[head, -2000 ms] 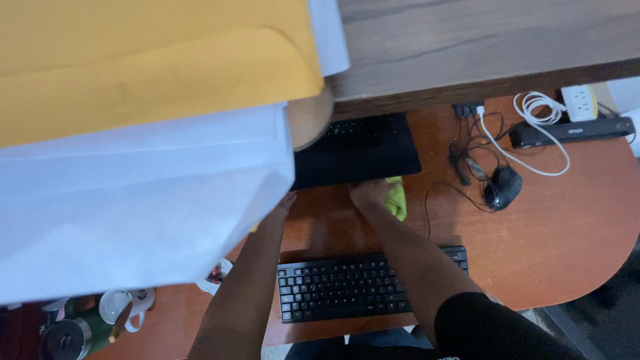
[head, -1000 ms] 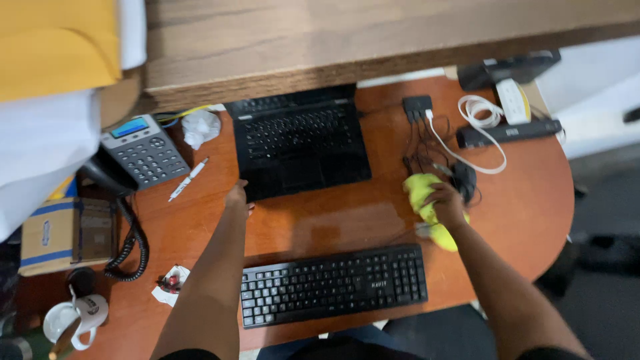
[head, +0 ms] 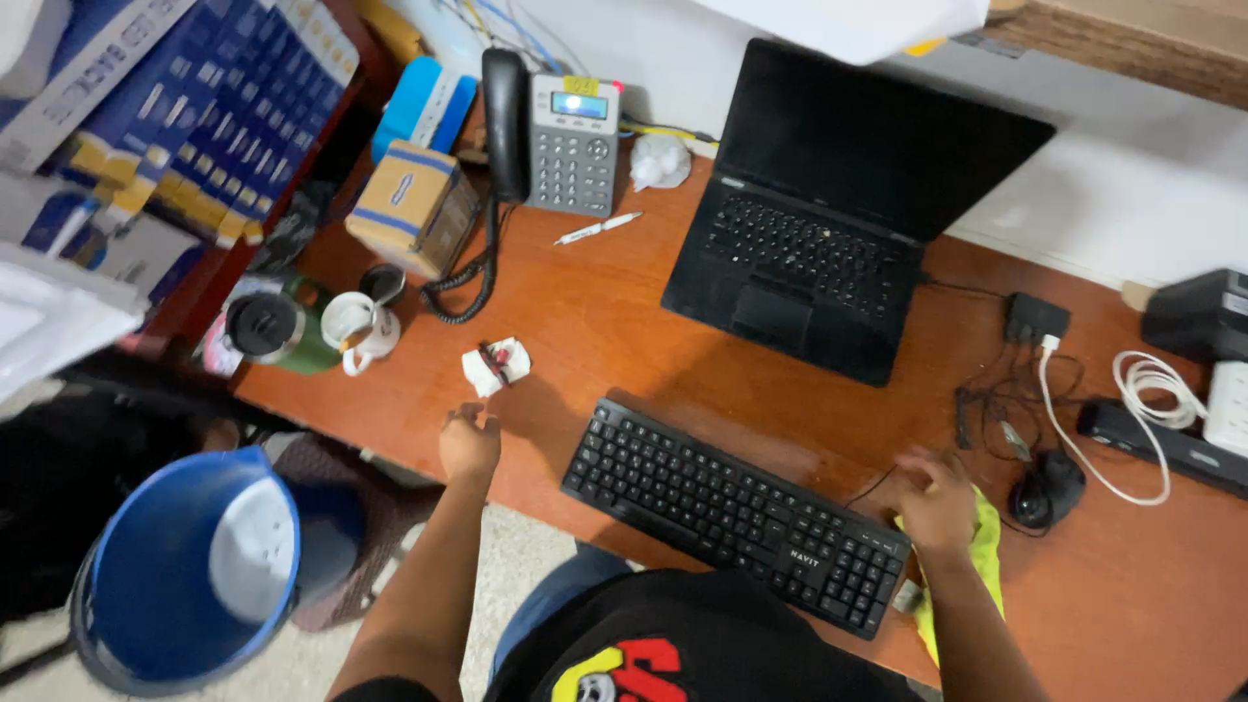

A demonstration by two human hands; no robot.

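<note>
My left hand [head: 469, 444] is over the desk's front edge, fingers apart and holding nothing, just below a crumpled white paper [head: 496, 366] with small dark and red bits on it. My right hand [head: 934, 502], somewhat blurred, is at the right end of the black keyboard [head: 741, 512], over a yellow-green cloth [head: 987, 546]; whether its fingers grip the cloth cannot be told. Behind the keyboard stands a black laptop [head: 799, 263], its lid raised and screen dark. A black mouse [head: 1047, 489] lies right of the cloth.
At the back are a desk phone [head: 572, 146], a white pen [head: 598, 228], a cardboard box [head: 414, 208] and a plastic bag [head: 660, 162]. A green tumbler [head: 292, 331] and white mug [head: 361, 327] stand at left. Right are cables and a power strip [head: 1160, 439]. A blue bucket [head: 185, 575] stands below.
The view has swung left. My left hand has left the laptop's front edge and is near the crumpled paper. My right hand and the cloth have moved to the keyboard's right end. The laptop's screen now shows.
</note>
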